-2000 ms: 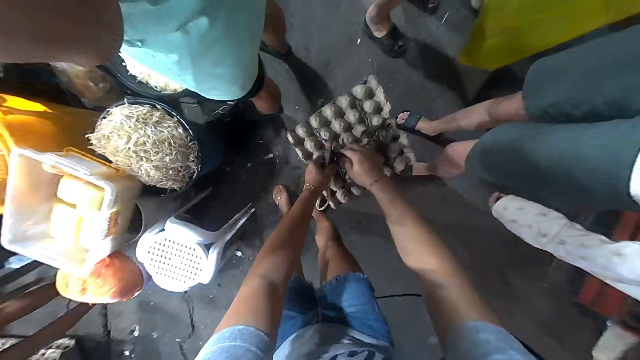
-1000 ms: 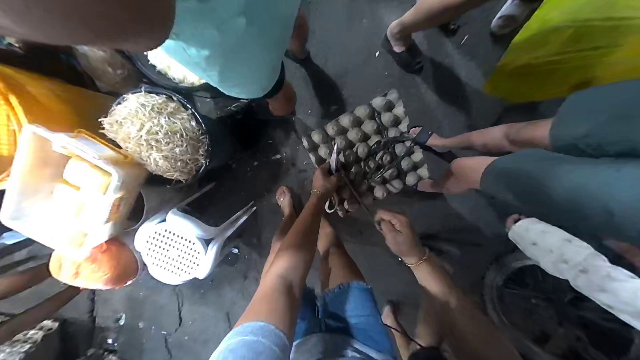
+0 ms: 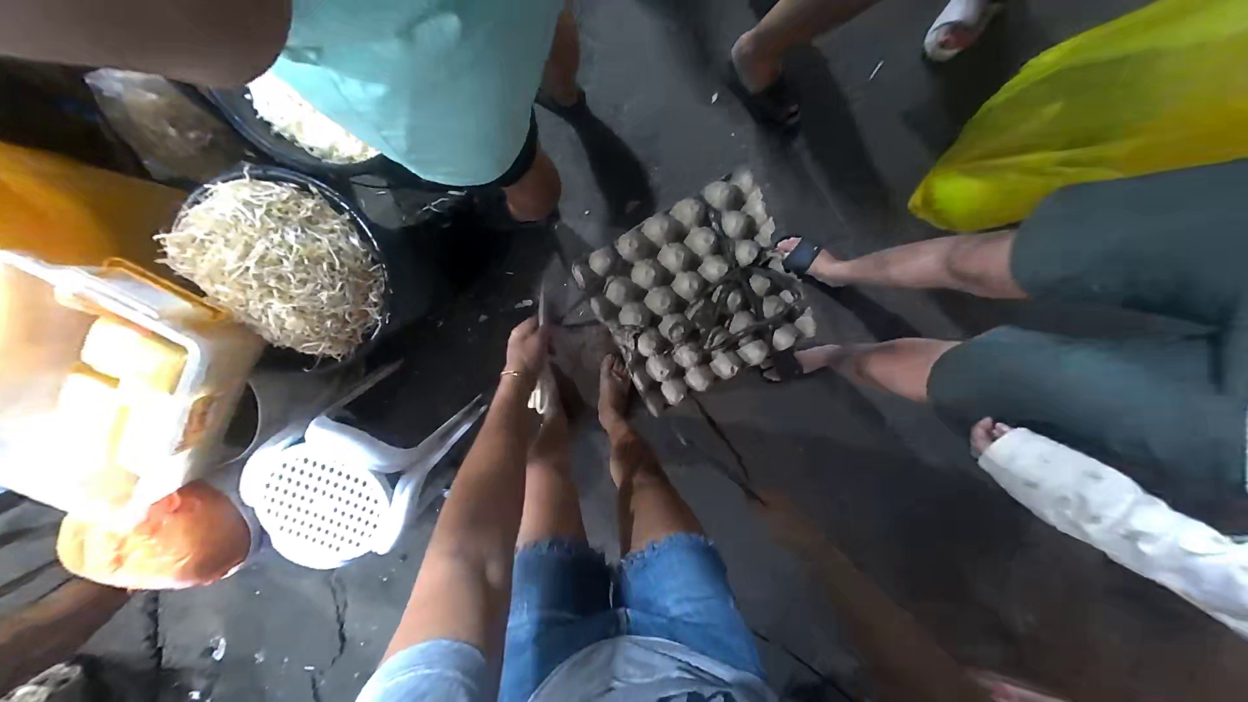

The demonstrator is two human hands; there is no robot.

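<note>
A grey moulded-pulp egg tray (image 3: 687,283) lies tilted on the dark ground near my feet, with dark strands across its right part. My left hand (image 3: 527,349), left of the tray, is closed on what looks like a pair of scissors (image 3: 542,304), blade up, with pale handles below the fist. A dark strand (image 3: 721,439) runs from the tray's lower edge down to the right. It ends by my right hand (image 3: 775,505), which is only a faint motion blur; its fingers cannot be made out.
A white plastic stool (image 3: 322,502), an orange bag (image 3: 156,536), a lit plastic bin (image 3: 185,341) and a tub of bean sprouts (image 3: 278,263) stand left. A person in a teal shirt (image 3: 419,88) is above them. Another person's sandalled feet (image 3: 801,255) touch or nearly touch the tray's right side.
My left hand has moved off the tray to its left, with the tool. My right hand has gone from the tray down to the right. The strand between it and the tray is longer.
</note>
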